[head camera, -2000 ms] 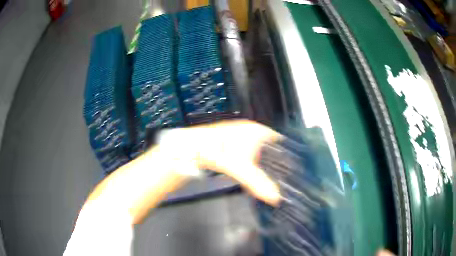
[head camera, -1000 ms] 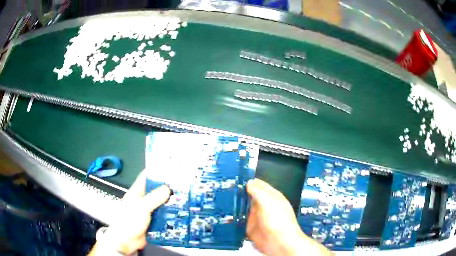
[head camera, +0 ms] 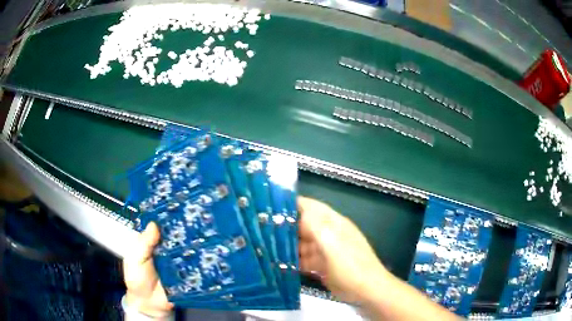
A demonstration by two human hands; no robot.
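Observation:
Several blue circuit-board panels (head camera: 201,232) are held together like a fan over the conveyor track, tilted to the left at the front. My left hand (head camera: 143,269) grips their lower left edge, with the thumb on the front board. My right hand (head camera: 335,244) is at their right edge, fingers against the rear boards; its fingertips are partly hidden behind them. Silver and white parts show on the front board.
Blue panels (head camera: 453,257) lie in the conveyor rails (head camera: 364,182) at right. White connectors (head camera: 207,63) lie loose at far left, more at far right. Metal-shell connectors (head camera: 382,103) form rows at centre. A red can or packet (head camera: 545,78) is at upper right. Stacked boards show at lower left.
The held boards have gone from an even stack to a spread fan, tilted left. The view has shifted, so the laid panels sit further right. The blue strap is no longer visible.

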